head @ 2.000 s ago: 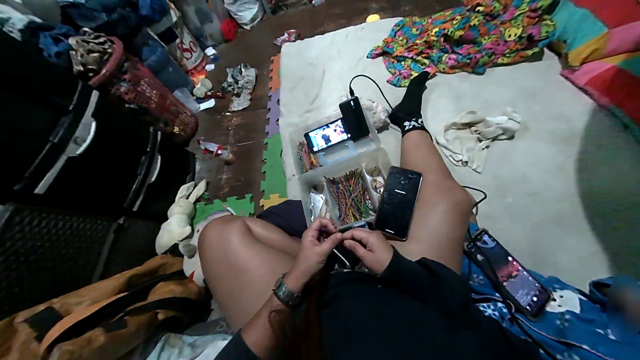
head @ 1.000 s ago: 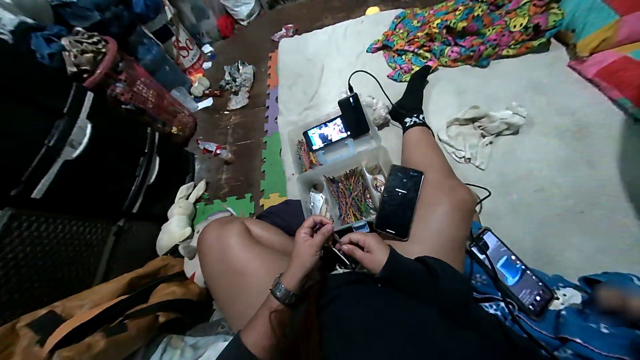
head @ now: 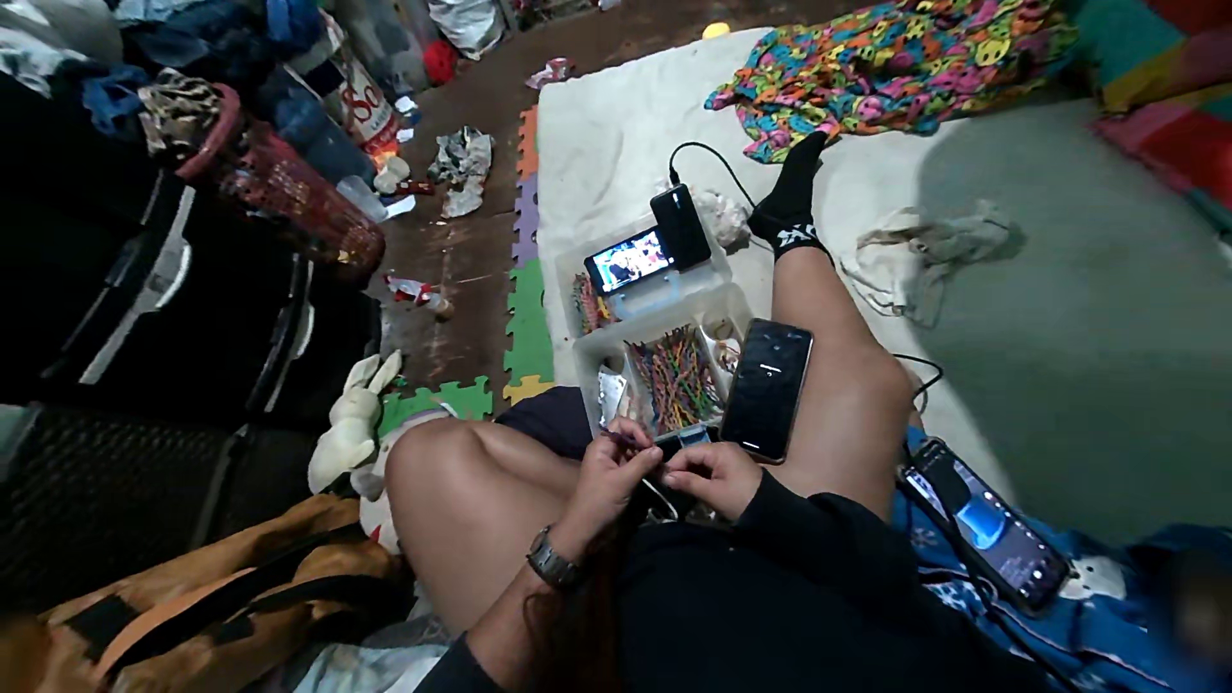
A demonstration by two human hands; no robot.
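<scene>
Over my lap, my left hand (head: 616, 462) pinches a small dark strand (head: 621, 438) between thumb and fingers. My right hand (head: 712, 476) is close beside it with thumb and forefinger together; whether anything is between them is too small to tell. A white cord (head: 660, 499) hangs below the hands. Just beyond them lies a clear plastic compartment box (head: 616, 337), its middle section full of thin multicoloured strands (head: 676, 377). A silvery packet (head: 612, 393) fills the left section. A phone with a lit screen (head: 630, 260) and a black device with a cable (head: 680, 226) lean in the lid.
A dark phone (head: 767, 390) rests on my thigh against the box. Another lit phone (head: 991, 525) lies on blue cloth at right. A white cloth (head: 914, 255) and a patterned cloth (head: 895, 72) are on the mat. Left are a plush rabbit (head: 354, 419) and a red basket (head: 289, 192).
My hands have come closer together than one second ago, when a gap showed between them. The box and the phone on my thigh have stayed in place.
</scene>
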